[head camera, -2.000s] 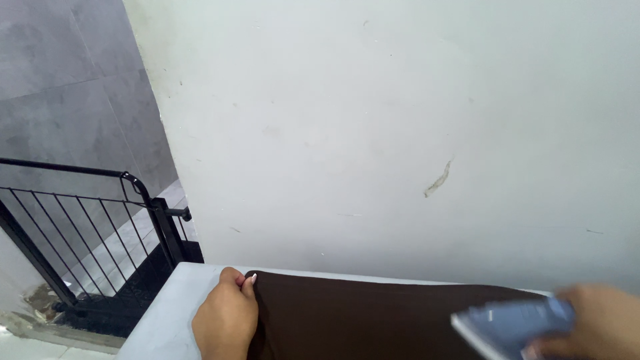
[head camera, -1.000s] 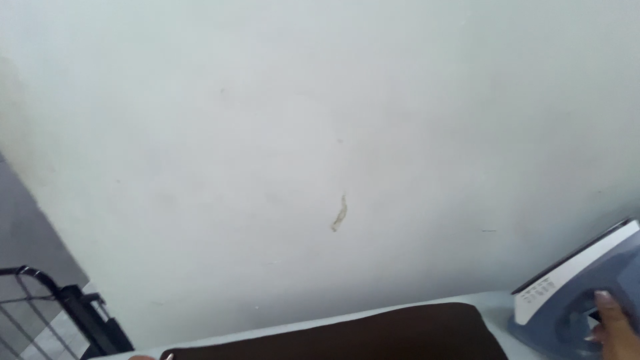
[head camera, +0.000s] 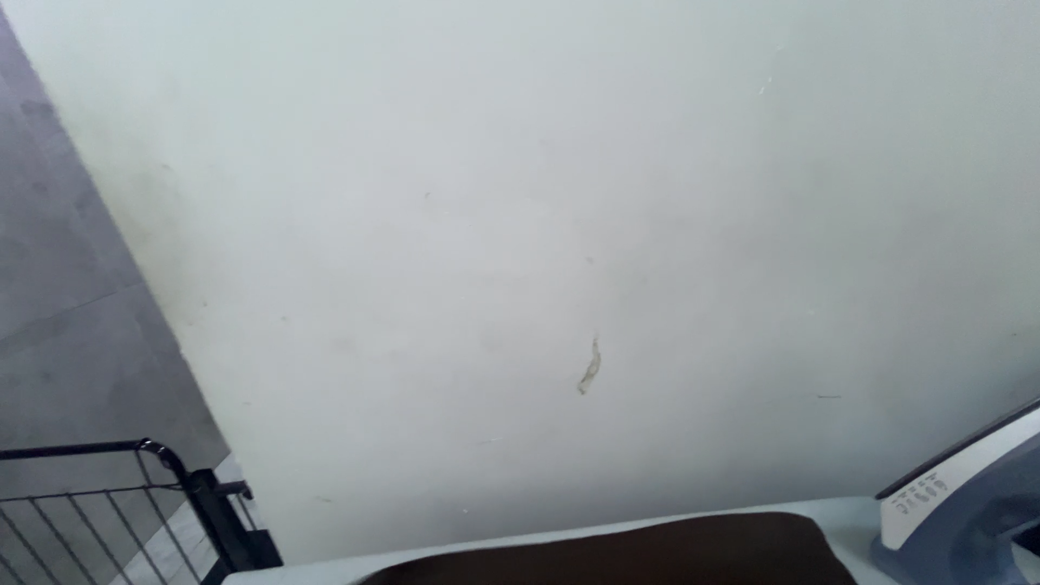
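Observation:
A dark brown cloth (head camera: 634, 556) lies on the pale ironing surface (head camera: 849, 516) along the bottom of the head view, its lower part cut off by the frame. At the lower right corner a blue and white clothes iron (head camera: 959, 512) stands tilted up, its dark soleplate edge toward the wall; the rest of it runs out of view. Neither my left hand nor my right hand shows, so whether either touches the cloth or the iron is hidden.
A pale, scuffed wall (head camera: 520, 244) rises right behind the ironing surface. At the lower left stands a black metal gate (head camera: 219, 520) with thin bars, in front of a grey tiled wall (head camera: 73, 284).
The iron was over the cloth in my right hand, then tilted up at the right with my fingers on it. Both hands have left the view. The view has shifted.

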